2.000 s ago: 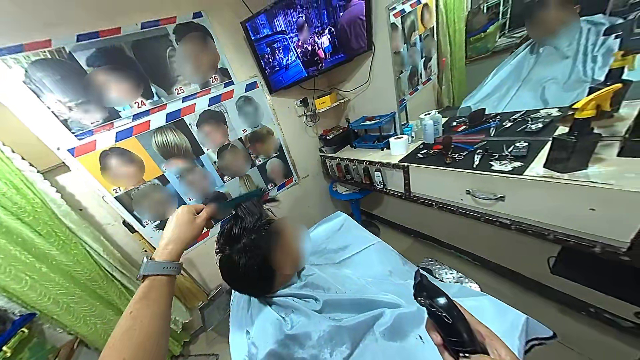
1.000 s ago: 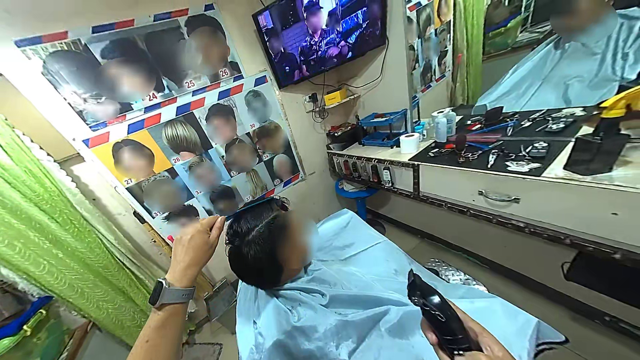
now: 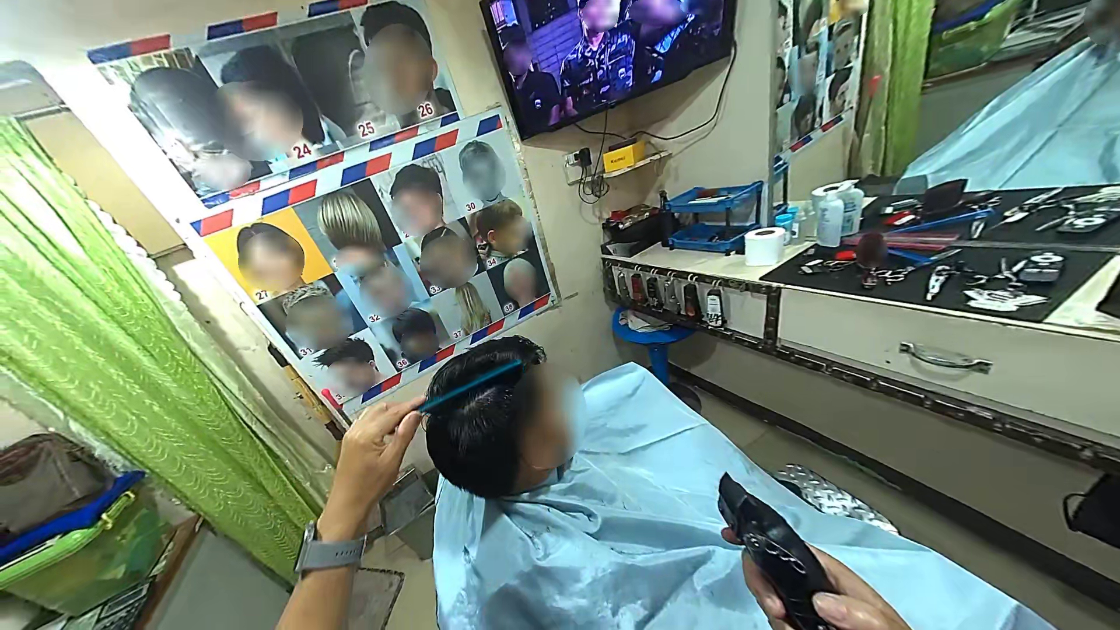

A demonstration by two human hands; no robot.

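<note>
My left hand point(image 3: 381, 442), with a grey-banded watch point(image 3: 331, 549) on its wrist, grips one end of a blue-green comb point(image 3: 472, 385). The comb lies across the top of a seated person's dark hair point(image 3: 472, 437). My right hand point(image 3: 814, 586) is closed around a black hair clipper point(image 3: 774, 547), held above the light blue cape point(image 3: 612, 525) with its blade end pointing up and left. The clipper is apart from the head. The cape covers the person from the neck down.
A counter point(image 3: 875, 319) on the right holds a black mat point(image 3: 927, 280) with scissors and other tools, a paper roll point(image 3: 765, 247) and a blue tray rack point(image 3: 713, 214). A blue stool point(image 3: 652, 337) stands beneath. A green curtain point(image 3: 140, 350) and a bin with green sides point(image 3: 87, 560) are at left.
Two seconds ago the comb was raised at the top of the hair; it now lies across the crown. The clipper stays in my right hand over the cape.
</note>
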